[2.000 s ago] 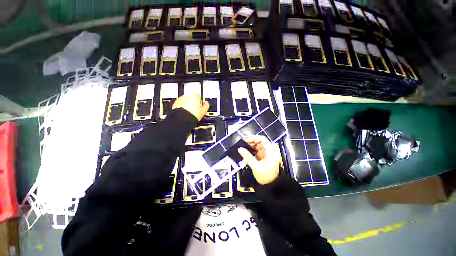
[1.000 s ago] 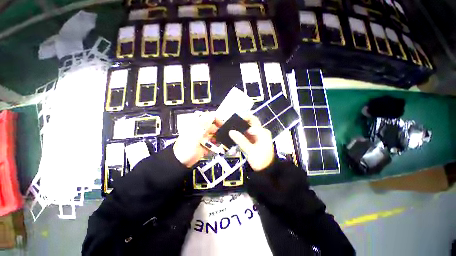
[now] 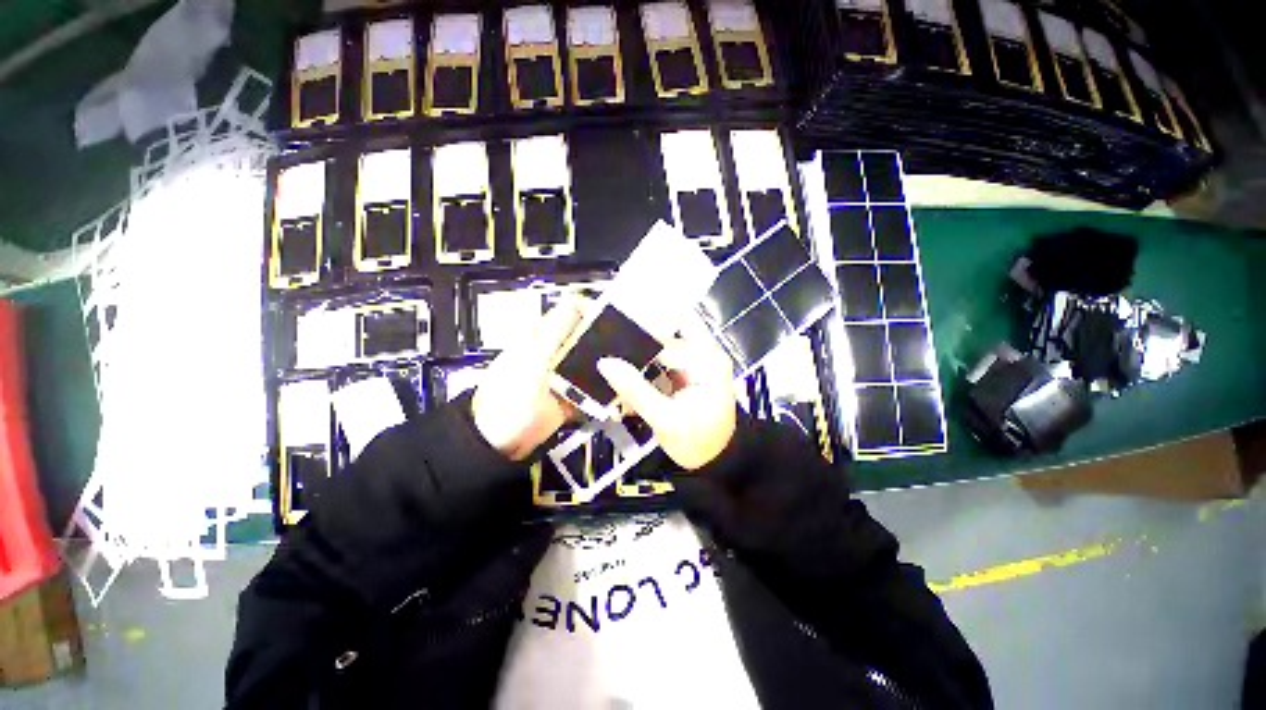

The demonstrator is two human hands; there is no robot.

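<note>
My left hand holds a phone display assembly tilted above the tray's near part. A white film or flap sticks out from its upper end. A black pad lies over the display's lower half. My right hand presses its thumb on the pad and also holds a partly emptied sticker sheet. The sheet's black rectangles show right of the hand, its open white windows below. The sheet hides part of the black blister tray.
More sticker sheets lie right of the tray. A white waste liner pile is at left, with a red plastic tray beyond. Peeled film scraps lie on the green mat at right. Stacked display trays stand behind.
My left hand has lifted a display from the tray's upper row, where a slot is now bare. The black pad, earlier between my right fingers, now lies over the display's lower half.
</note>
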